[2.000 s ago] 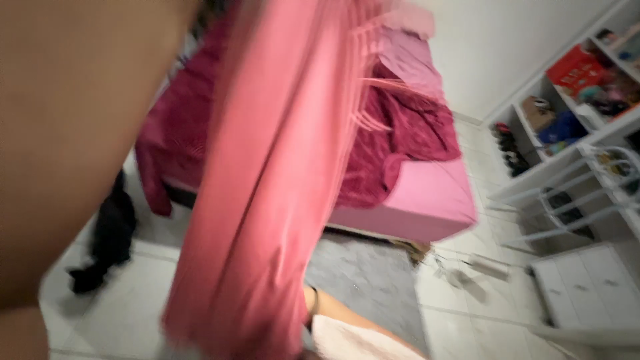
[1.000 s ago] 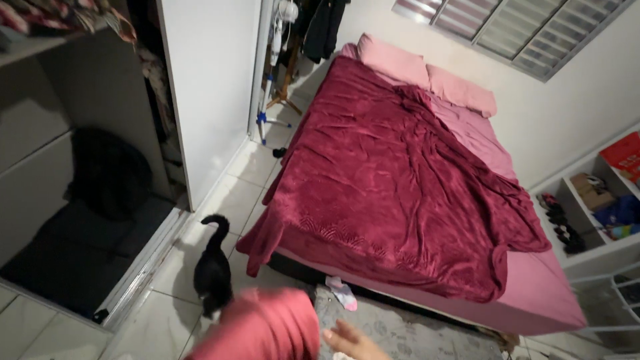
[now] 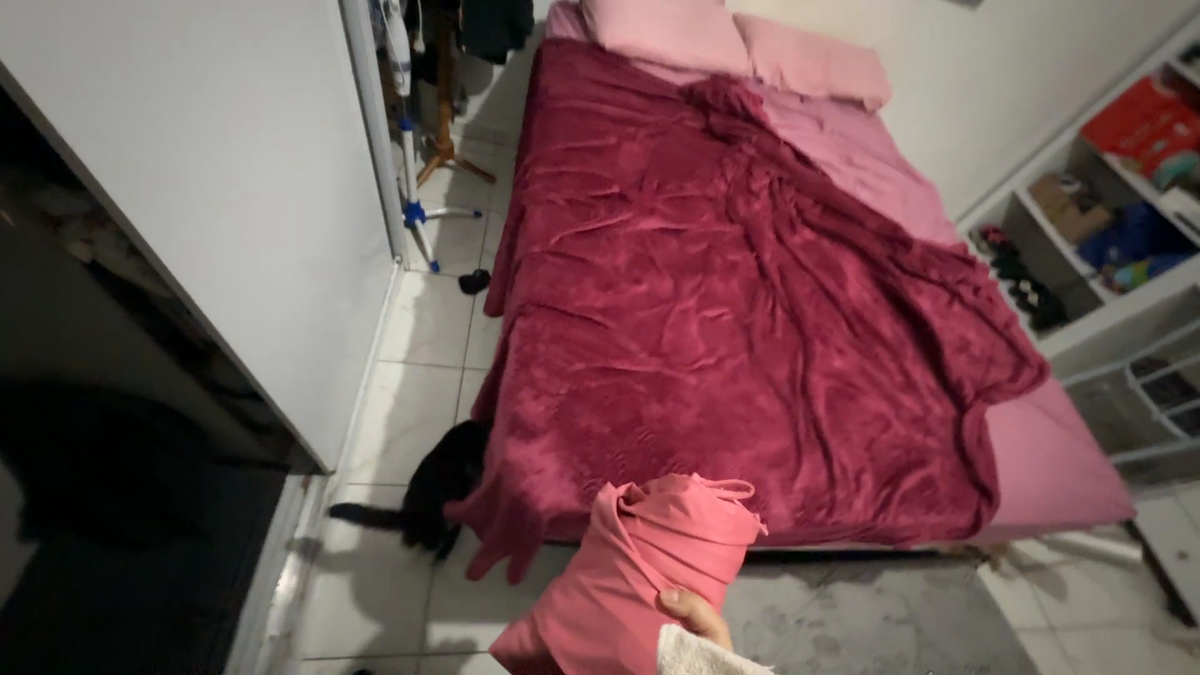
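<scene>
My right hand (image 3: 696,614), in a pale fuzzy sleeve, grips a bundle of coral-pink fabric (image 3: 647,572) at the bottom centre. A thin loop of the same colour sticks out at the bundle's top. Only some fingers show; the rest are hidden by the fabric or the frame's edge. My left hand is not visible. Beyond the bundle a dark red plush blanket (image 3: 656,309) lies rumpled over a bed with a pink sheet (image 3: 1050,459). Two pink pillows (image 3: 666,33) rest at the bed's head.
A black cat (image 3: 445,483) stands on the tiled floor beside the bed's lower left corner. A white sliding door (image 3: 225,178) of a wardrobe is at left. A grey rug (image 3: 872,609) lies at the bed's foot. White shelves (image 3: 1078,300) with various items stand at right.
The pink fabric hung long across the view two seconds ago; now it is a compact bundle in my right hand. The cat has moved up against the bed's corner.
</scene>
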